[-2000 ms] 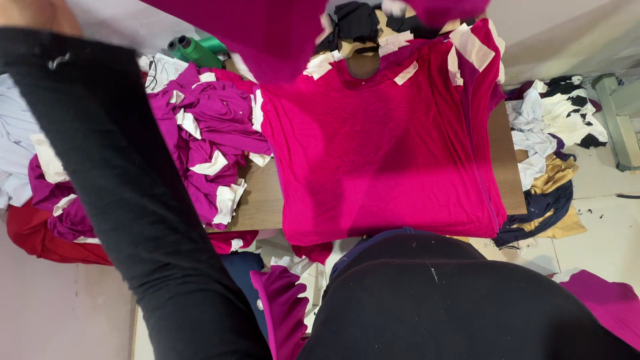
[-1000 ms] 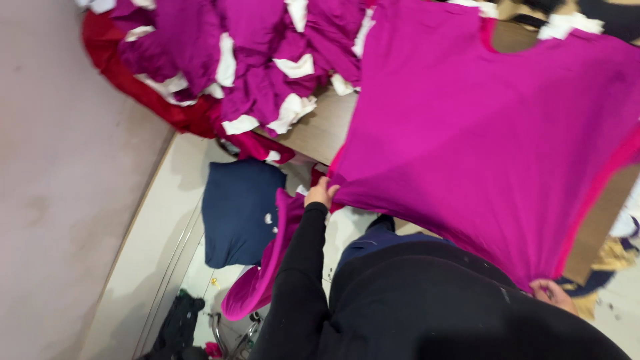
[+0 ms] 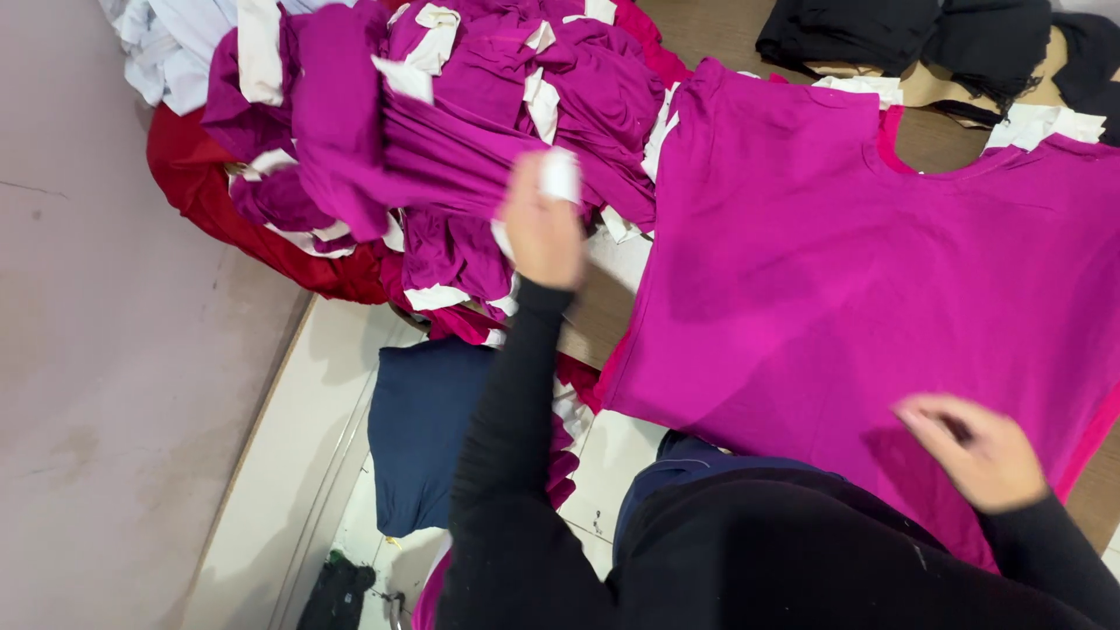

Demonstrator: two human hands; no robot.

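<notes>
A magenta shirt piece (image 3: 875, 280) lies spread on the wooden table (image 3: 936, 140), neckline at the far side, with pinkish-red fabric showing at its edges. My left hand (image 3: 544, 223), blurred, is closed on a magenta garment with white strips (image 3: 464, 149), which stretches from the heap at the left. Above the lower right part of the spread shirt is my right hand (image 3: 980, 451), fingers loosely curled and nothing seen in it; whether it touches the cloth is unclear.
The magenta heap (image 3: 604, 87) rests over red cloth (image 3: 201, 201) beside the wall. Folded black fabric (image 3: 849, 35) lies at the table's far side. Below the table edge are a dark blue cushion-like item (image 3: 429, 437) and a dark cloth item (image 3: 337, 591) on the floor.
Magenta cloth, held up two seconds ago, now lies over the pinkish-red shirt. My left hand has left its lower left corner for the heap; my right hand has let go of the hem.
</notes>
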